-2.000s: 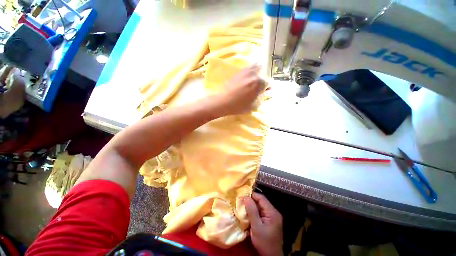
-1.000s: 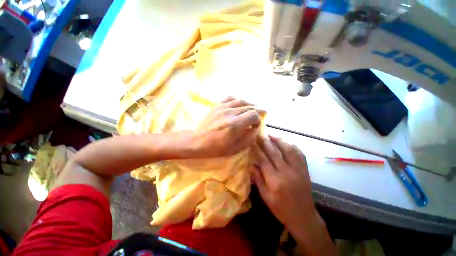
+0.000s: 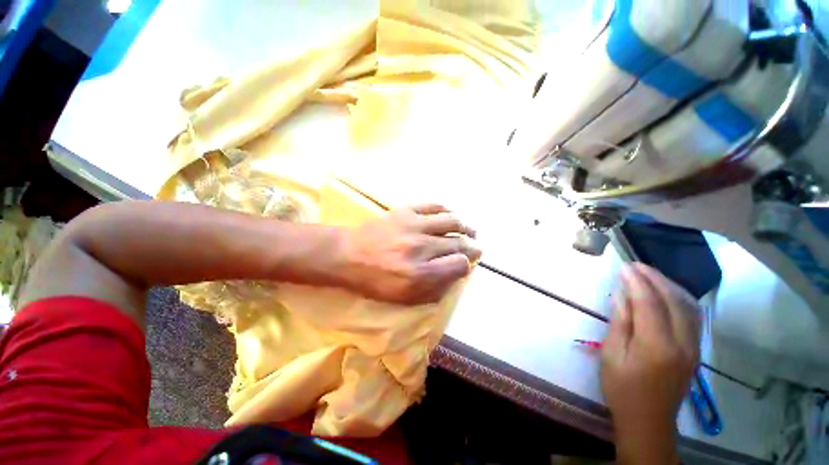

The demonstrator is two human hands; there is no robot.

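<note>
The yellow garment (image 3: 300,345) lies bunched over the table's front edge and down onto the lap, with more cloth spread up the table. A paler, lace-like part (image 3: 241,186) shows at its left. My left hand (image 3: 414,254) grips the garment's right edge, fingertips pinched together. My right hand (image 3: 650,341) is away from the cloth, below the machine head, at the near end of a slim silvery tool beside the black object. Its fingertips are blurred, so whether it holds the tool is unclear.
The white sewing machine head (image 3: 582,109) with blue stripes stands at upper right. A flat black object (image 3: 677,254) lies behind my right hand. Blue-handled snips (image 3: 704,404) and a red stick (image 3: 588,344) are partly hidden by that hand. Ruler marks (image 3: 509,377) run along the front edge.
My right hand has left the cloth and moved right and up, near the black object. My left hand still pinches the cloth edge. The view has shifted and turned.
</note>
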